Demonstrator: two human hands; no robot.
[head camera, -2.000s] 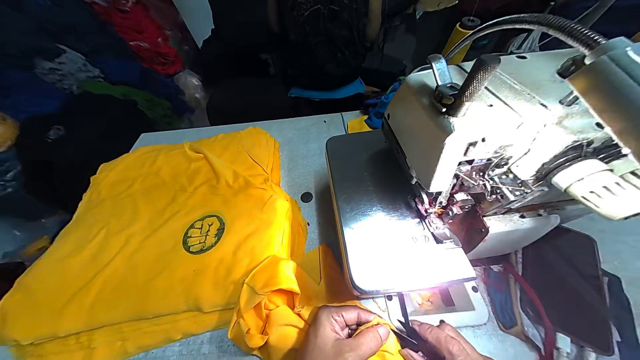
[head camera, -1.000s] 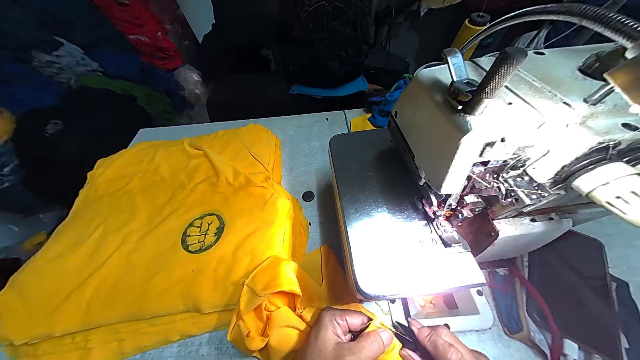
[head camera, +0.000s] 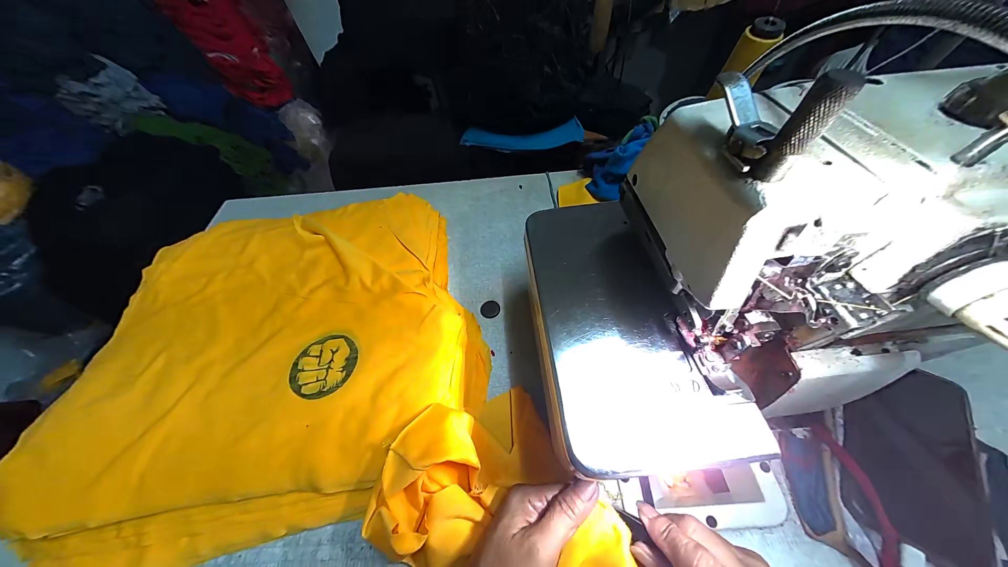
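My left hand (head camera: 535, 524), at the bottom centre, pinches the edge of a bunched yellow fabric piece (head camera: 441, 488). Just right of it, my right hand (head camera: 685, 539) holds a dark, slim tool (head camera: 636, 526), perhaps thread snips; its exact kind is hard to tell. Both hands are at the near edge of the metal cloth plate (head camera: 610, 315) of an overlock-type sewing machine (head camera: 709, 197). A stack of yellow fabric pieces (head camera: 236, 339), the top one with a round dark fist print (head camera: 324, 366), lies on the table to the left.
Behind the machine stands a yellow thread cone (head camera: 748, 55). Blue cloth (head camera: 622, 161) lies at the table's far edge (head camera: 394, 189). A dark flat pad (head camera: 913, 457) and a red cord (head camera: 862, 480) are at the right. Heaped dark, red and green fabrics (head camera: 197, 134) fill the far left.
My left hand has moved slightly up toward the near edge of the cloth plate, with the yellow fabric still in it. The fabric stack has stayed in place.
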